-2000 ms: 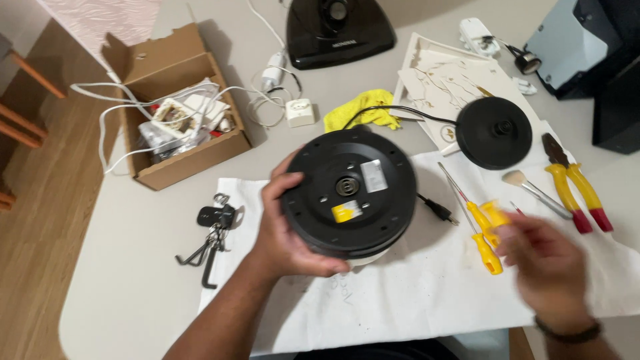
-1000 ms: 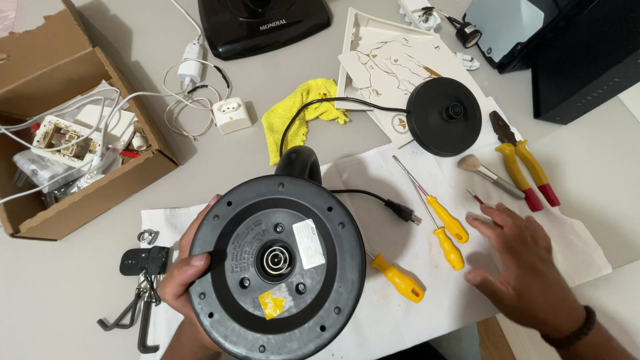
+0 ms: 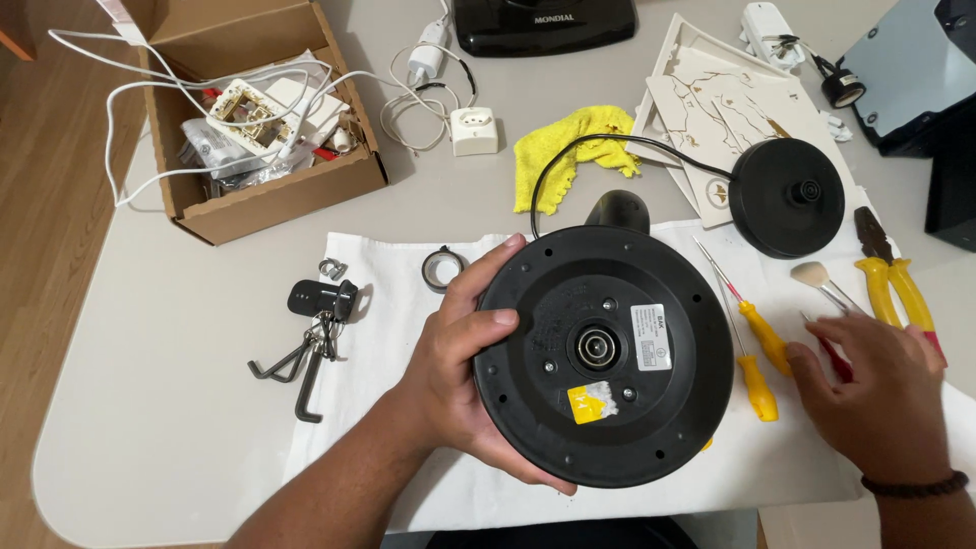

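My left hand grips an electric kettle by its round black base, turned so the underside faces me. Screws, a central ring connector, a white label and a torn yellow sticker show on it. The kettle's handle points away from me. My right hand hovers over or touches a small red screwdriver; contact is unclear. Just left of it lie two yellow-handled screwdrivers. A black power base with its cord lies beyond, and a brush and yellow-red pliers lie at the right.
A white cloth covers part of the table. A cardboard box of electrical parts stands back left. Hex keys with a black holder, a tape roll, a yellow cloth, a white adapter and white panels lie about.
Since one second ago, the kettle and my left hand have moved away from me, and the kettle now covers most of a third yellow screwdriver. My right hand remains by the tools at the right.
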